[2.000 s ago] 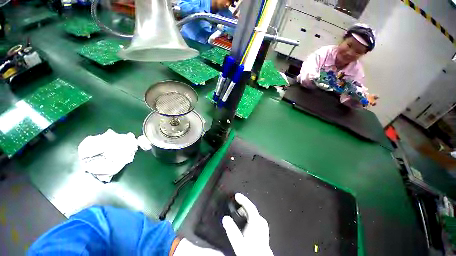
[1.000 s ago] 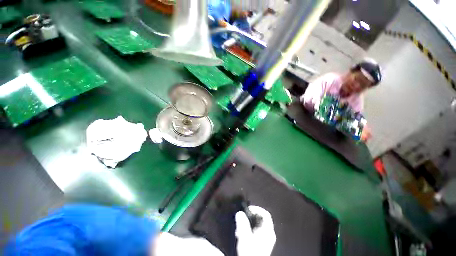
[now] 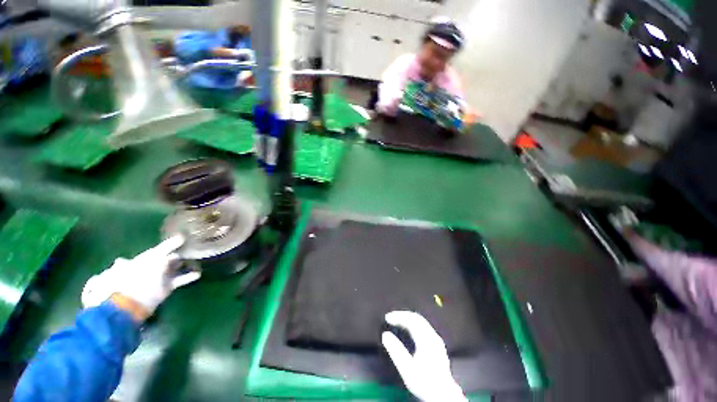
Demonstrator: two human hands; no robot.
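My right hand (image 3: 424,357), in a white glove, is low on the black foam pad (image 3: 369,275). It is closed round a small black brush (image 3: 401,335), mostly hidden in the fingers. My left hand (image 3: 145,275), also gloved, is at the left side of the silver solvent can (image 3: 212,228). Its thumb and finger are apart, with nothing visible between them. The can's raised dish (image 3: 195,183) looks dark inside with pale streaks, too blurred to read. The pad lies on a larger black sheet (image 3: 314,359). A yellow speck sits on the pad.
Dark thin strips (image 3: 250,302) lie between can and pad. A post holds marker pens (image 3: 267,140). A fume hood (image 3: 145,98) hangs at upper left, with green boards (image 3: 314,157) behind. A person in pink (image 3: 428,74) holds a board; another pink sleeve (image 3: 684,271) is at right.
The view has turned right and straightened. My left hand has moved from the lower edge out to the can. The white cloth no longer shows clearly. The dish looks darker.
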